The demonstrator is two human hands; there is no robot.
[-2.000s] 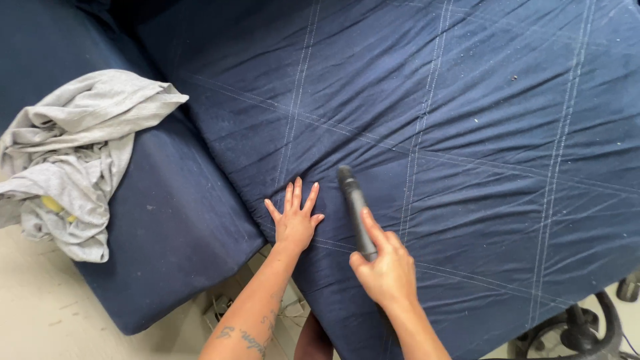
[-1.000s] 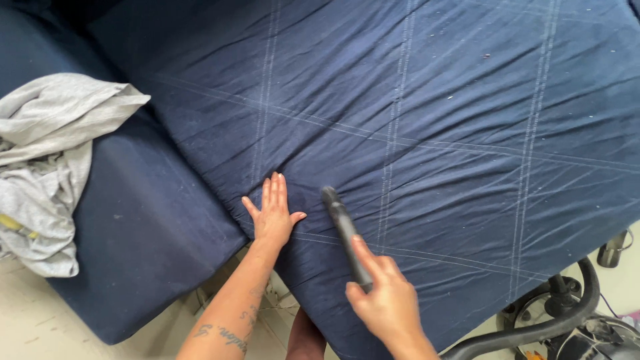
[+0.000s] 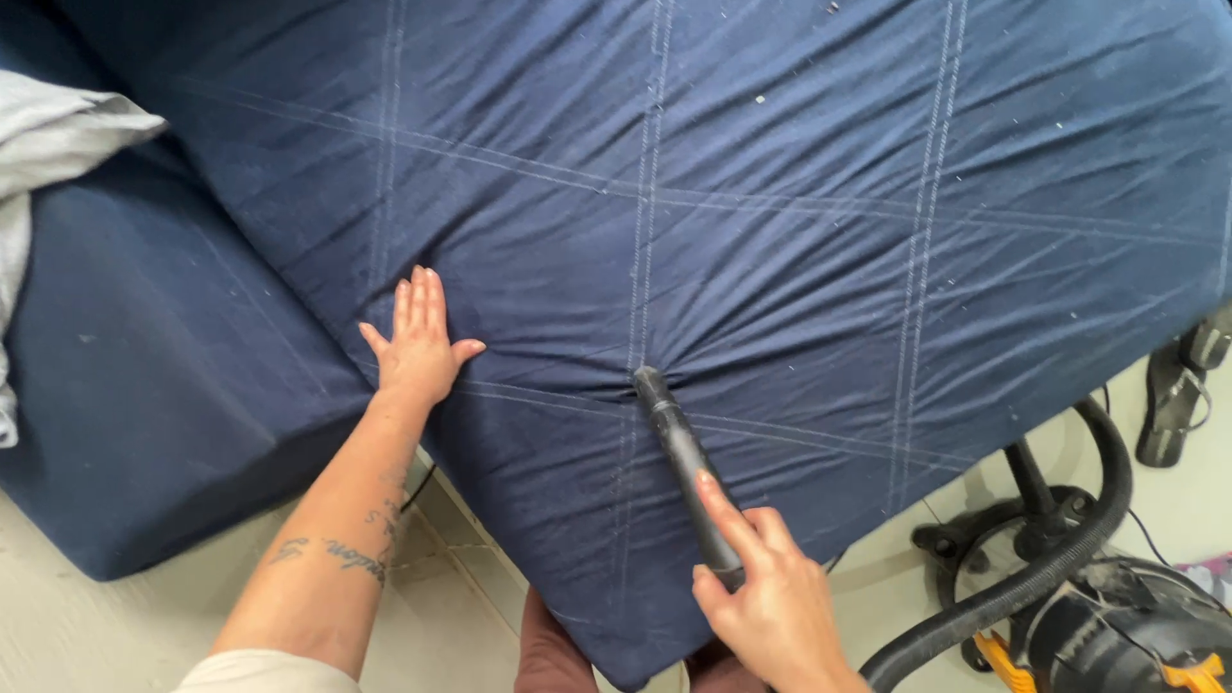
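My left hand [image 3: 417, 346] lies flat on the blue fabric seat [image 3: 789, 289] of a sofa, fingers apart, near the seat's left edge. In my right hand [image 3: 770, 587] is a black vacuum cleaner nozzle [image 3: 681, 448], its index finger stretched along the tube. The nozzle's tip touches the fabric close to a crossing of two double seams, and creases run out from it. Small pale specks dot the seat, mostly toward its far and right parts.
A black vacuum cleaner [image 3: 1126, 626] with yellow clips and a ribbed hose [image 3: 1020, 577] stands on the floor at lower right. A black accessory [image 3: 1169, 404] lies beyond it. At left are a blue sofa section [image 3: 164, 356] and a grey cloth [image 3: 58, 135].
The nozzle has moved toward the seat's near edge and now presses creases into the fabric. My left hand stays flat on the seat. The view has shifted right, showing more of the vacuum cleaner.
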